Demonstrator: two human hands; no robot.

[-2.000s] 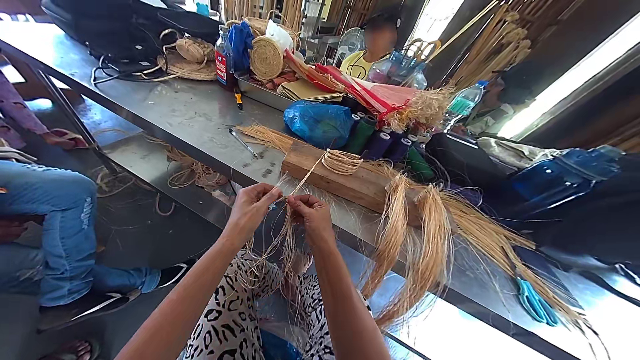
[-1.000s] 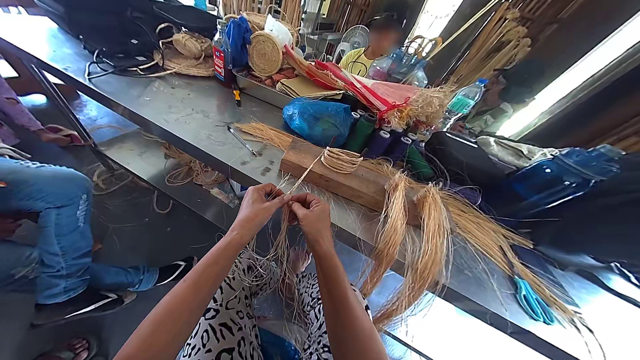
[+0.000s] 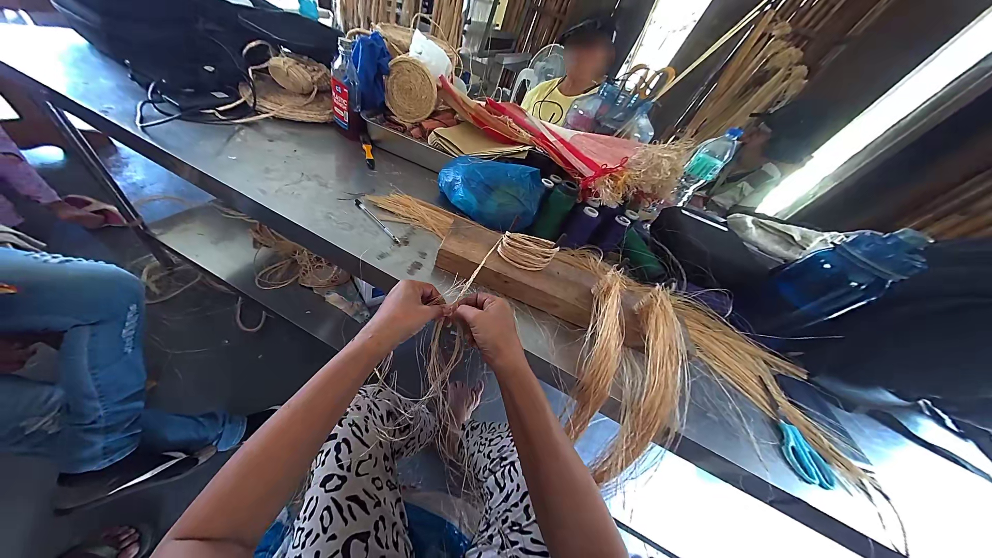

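Observation:
My left hand (image 3: pixel 409 311) and my right hand (image 3: pixel 488 324) meet at the table's near edge, their fingertips pinching thin natural fibre strands between them. From there a braided fibre cord (image 3: pixel 483 265) runs up to a coil of cord (image 3: pixel 527 251) wound round a wooden block (image 3: pixel 542 285). Loose strands (image 3: pixel 440 372) hang below my fingers over my lap. Two hanks of tan fibre (image 3: pixel 659 364) drape over the block's right part and the table edge. A long bundle of fibre (image 3: pixel 728 341) lies beneath and behind the block.
Behind the block are a blue plastic bag (image 3: pixel 492 190) and several thread cones (image 3: pixel 581 225). A pen (image 3: pixel 377 222), a cutter knife (image 3: pixel 367 153) and teal-handled scissors (image 3: pixel 806 457) lie on the metal table (image 3: pixel 294 170). One person (image 3: pixel 554 93) sits across; another's jeans (image 3: pixel 93 341) show at left.

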